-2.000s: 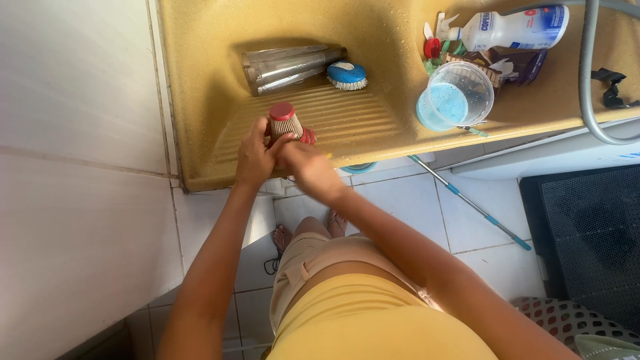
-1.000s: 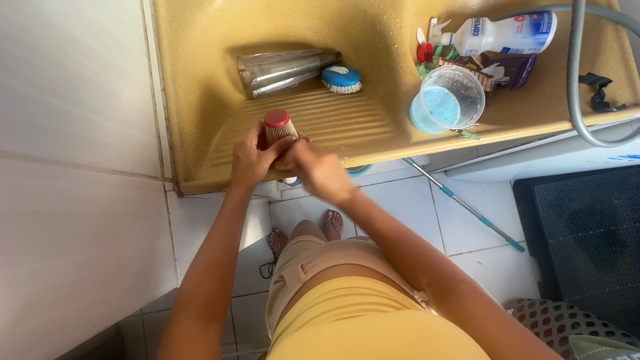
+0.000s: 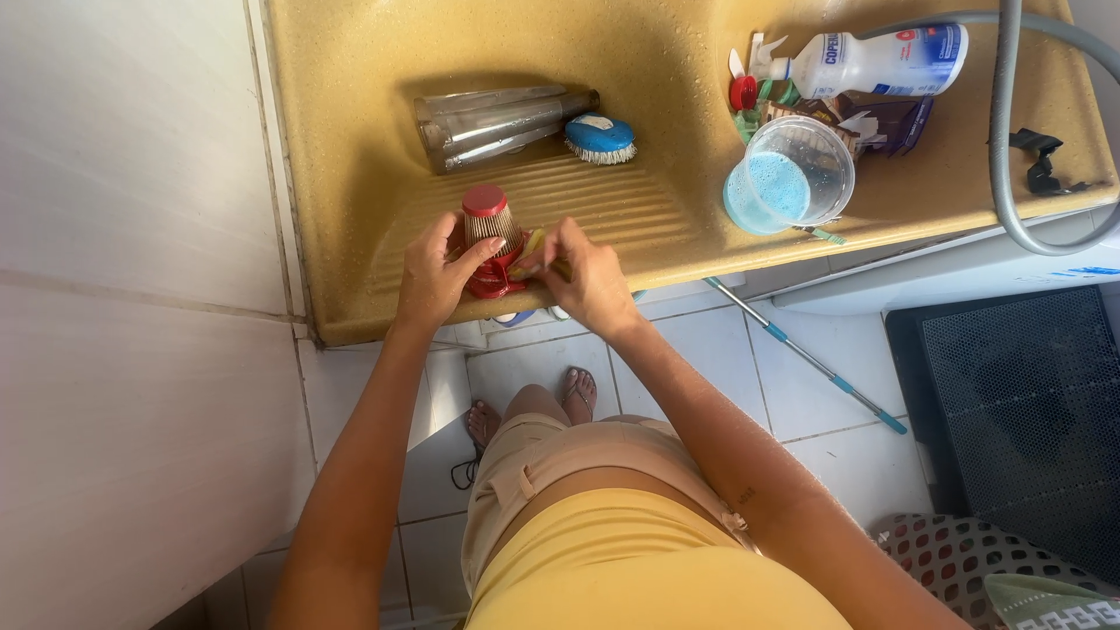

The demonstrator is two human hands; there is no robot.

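Note:
My left hand (image 3: 442,267) grips a red-capped pleated filter (image 3: 490,229) with a red plastic base, upright at the front edge of the yellow sink. In my right hand (image 3: 579,271) is a small yellow piece, perhaps a sponge (image 3: 528,254), pressed against the side of the red base; my fingers partly hide it. Beyond the filter, on the sink's ribbed slope, lies a clear, dark-rimmed plastic container (image 3: 499,127) on its side. A blue scrub brush (image 3: 601,138) with white bristles rests bristles toward me at that container's right end.
On the sink's right part stands a clear tub (image 3: 792,179) of blue soapy liquid. Behind it are a white spray bottle (image 3: 884,61) and crumpled wrappers (image 3: 892,127). A grey hose (image 3: 1004,114) arches over the right side. The tiled wall (image 3: 140,306) borders the left; a pole (image 3: 805,354) lies below.
My right hand has shifted a little around the red base, and the yellow piece now shows between its fingers. My left hand still holds the filter.

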